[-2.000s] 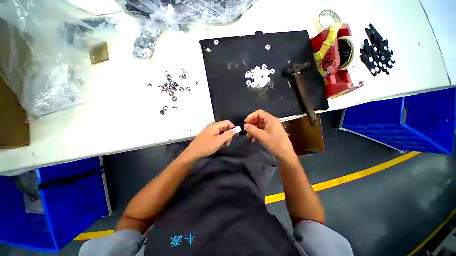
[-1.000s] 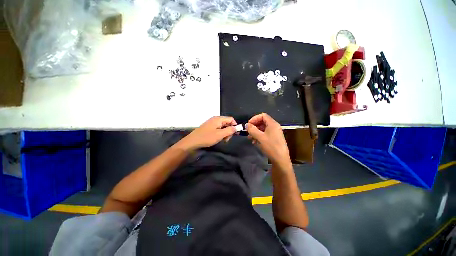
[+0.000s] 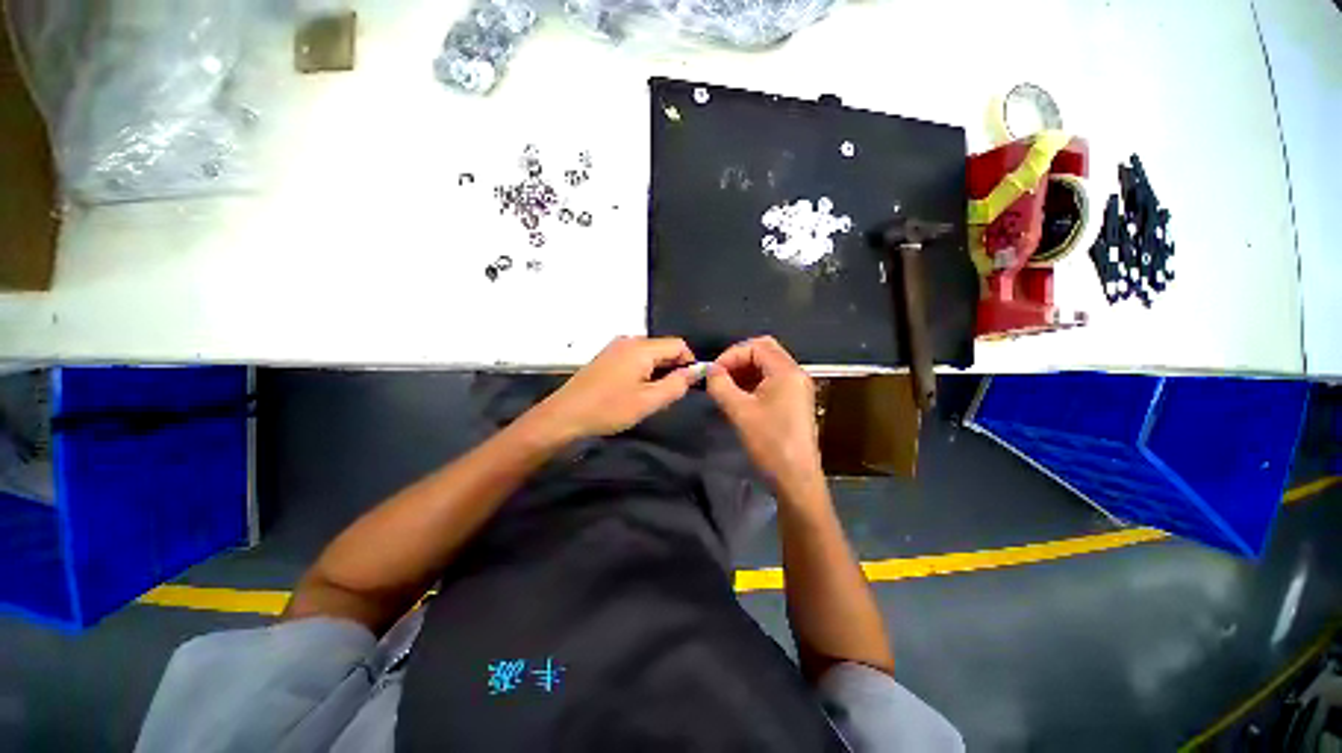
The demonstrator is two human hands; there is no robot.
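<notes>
My left hand [image 3: 626, 386] and my right hand [image 3: 767, 400] meet at the front edge of the black mat [image 3: 736, 302]. Between their fingertips is a small part with a pale end [image 3: 701, 369]; the fingers hide most of it. White washers [image 3: 804, 233] lie heaped on the mat. Small metal rings [image 3: 531, 203] lie scattered on the white table to the left. Black stems [image 3: 1133, 243] with pale ends lie piled at the far right.
A hammer [image 3: 916, 302] lies on the mat's right side, its handle over the table edge. Right of it stands a red tape dispenser [image 3: 1016, 302]. Plastic bags [image 3: 155, 111] lie far left. Below are an open brown box [image 3: 871, 427] and blue crates [image 3: 155, 486].
The view has shifted and levelled. My hands stay together at the mat's edge; my right fingers have closed in, and less of the small part shows between them.
</notes>
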